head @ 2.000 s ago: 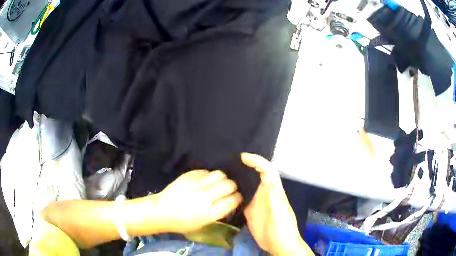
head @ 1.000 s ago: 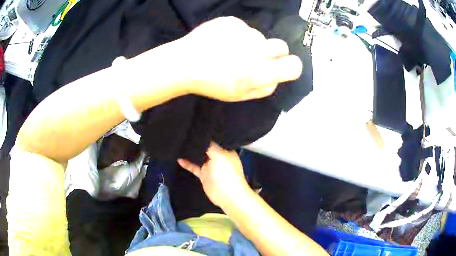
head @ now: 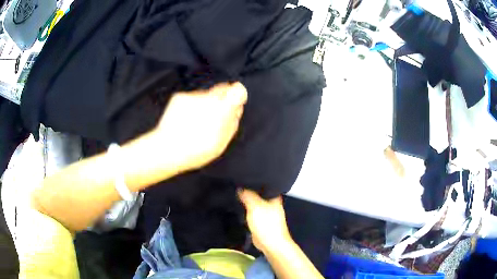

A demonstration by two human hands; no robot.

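A large black garment (head: 272,125) covers the table left of the sewing machine's needle area (head: 326,41) and hangs over the front edge. My left hand (head: 204,122) is closed on a bunched part of the garment near its middle; the fingertips are partly hidden. My right hand (head: 262,215) pinches the garment's lower edge at the table front, thumb to the left, other fingers partly under the cloth. The garment's right edge lies on the white table, with its upper right part near the presser foot area.
A black flat rectangle (head: 410,106) and a small tan piece (head: 394,161) lie on the white table (head: 349,136). Black cloth (head: 436,43) wraps the machine arm. Black scraps (head: 436,177) and white strips (head: 428,240) are at right, a blue bin (head: 376,268) below. Yellow-green handled scissors (head: 53,24) are far left.
My left hand has moved down and left from above the garment's right part. My right hand has moved slightly right and down. The garment's right part is spread lower towards the table front.
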